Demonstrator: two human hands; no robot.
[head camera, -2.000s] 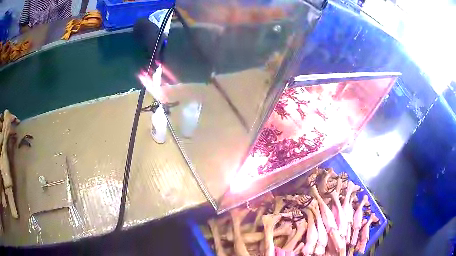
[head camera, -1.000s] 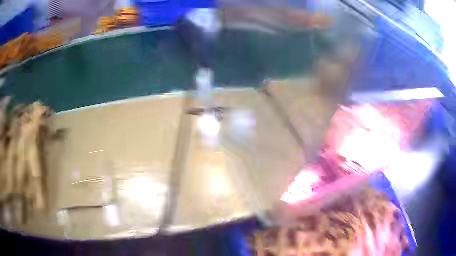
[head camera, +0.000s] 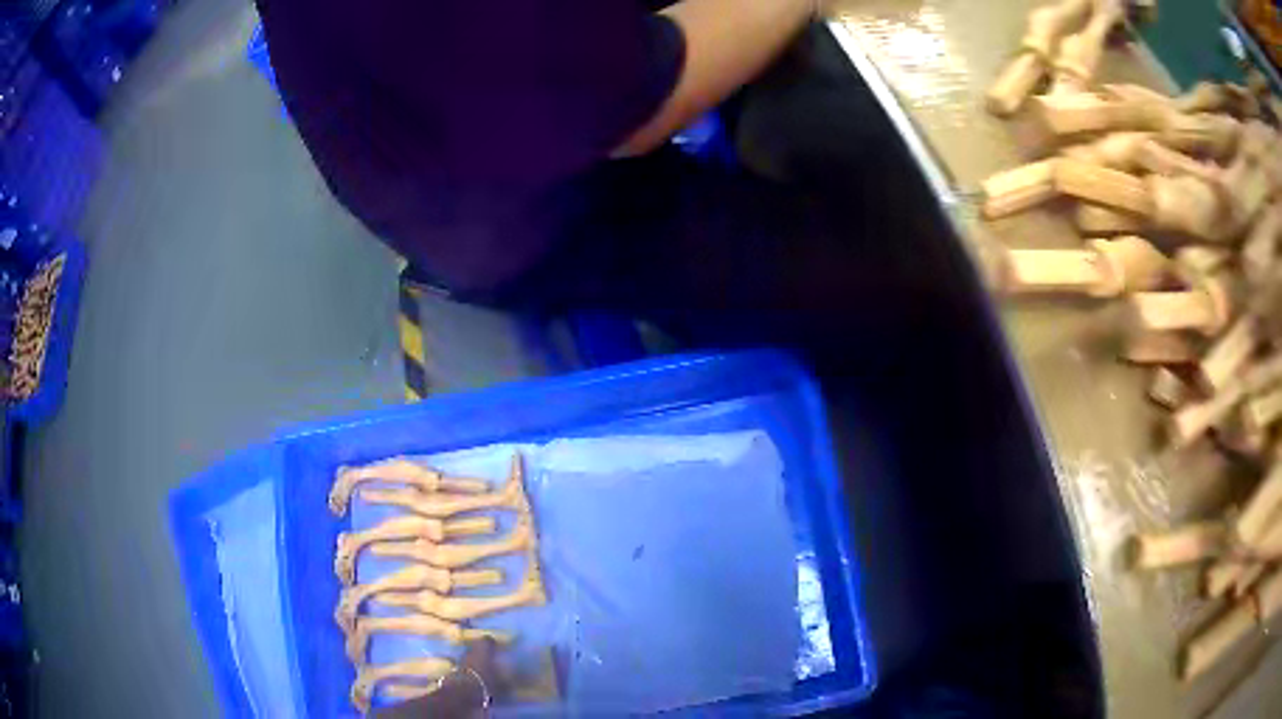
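Note:
A blue shallow tray with a pale lining lies low in front of me. Beige limb parts lie side by side in its left half, curved ends to the left. A blurred brown shape is cut off by the bottom edge over the lowest parts; it may be my left hand, but I cannot tell, nor whether it holds anything. My right hand is not in view. More beige limb parts are heaped on the shiny brown bench at the right.
A person in dark clothing is at the top, with a bare forearm toward the bench. Another blue tray edge shows under the left of the tray. A blue container with small pieces is at the far left. Yellow-black tape marks the floor.
The view has swung left, away from the belt, clear-sided box and limb-filled crate. The tray, the person and the floor now show, and the heap of limb parts is at the right.

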